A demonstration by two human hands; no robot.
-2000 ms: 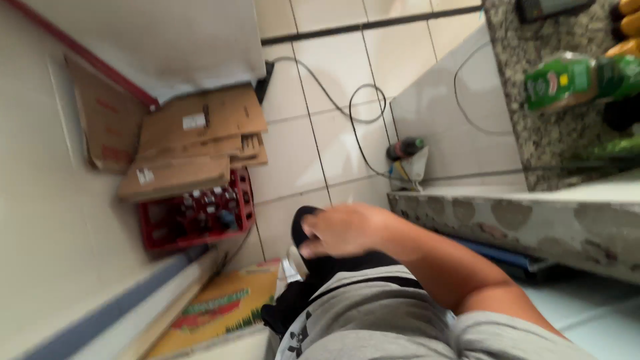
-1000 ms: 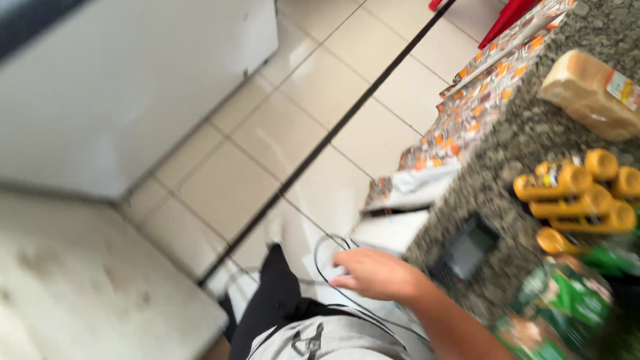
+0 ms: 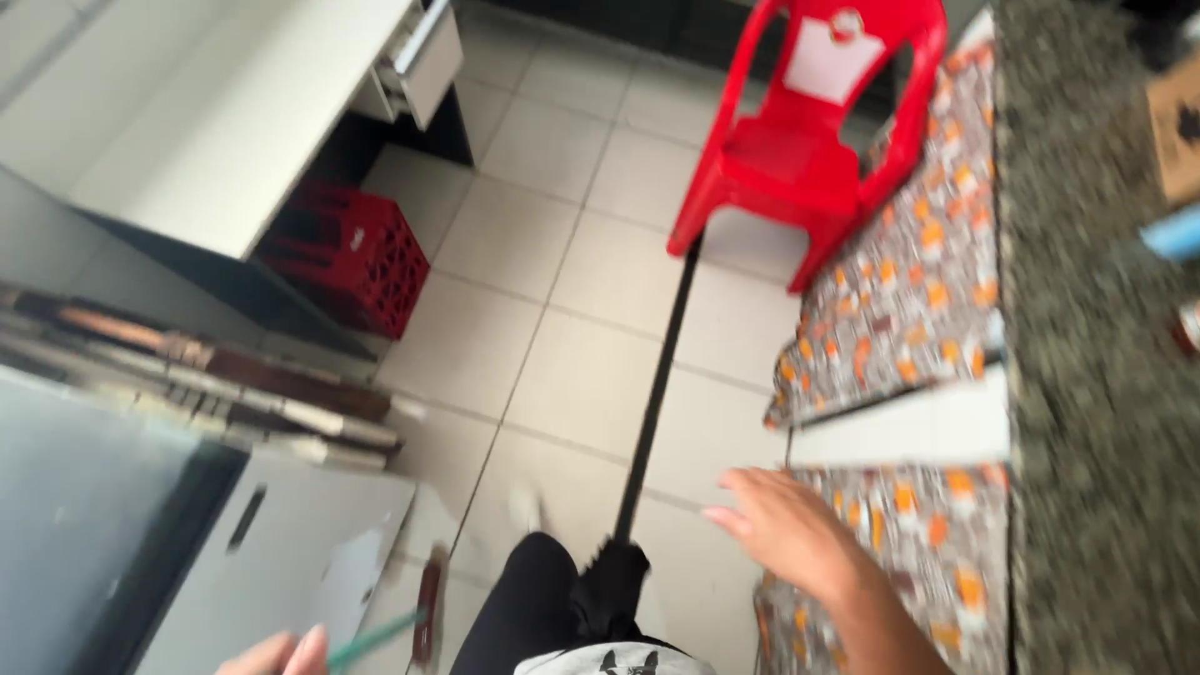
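Observation:
My left hand (image 3: 277, 654) shows only its fingertips at the bottom edge, left of my legs. Its fingers are closed around a thin green stick-like object (image 3: 380, 639), blurred, whose exact kind I cannot tell. My right hand (image 3: 787, 530) hangs over the tiled floor beside a patterned curtain (image 3: 923, 553), palm down with its fingers apart and nothing in it. A black cloth (image 3: 611, 586) lies against my dark trousers, between the two hands.
A red plastic chair (image 3: 797, 155) stands ahead beside the granite counter (image 3: 1087, 450). On the left are a white desk (image 3: 216, 122) with a drawer (image 3: 427, 70), a red crate (image 3: 375, 253) beneath it, stacked flat boards (image 3: 272, 384) and a whitish cabinet-like surface (image 3: 291, 534).
The view has moved along the counter to the chair and desk. My left hand and the green object have come into sight; my right hand remains in view, empty.

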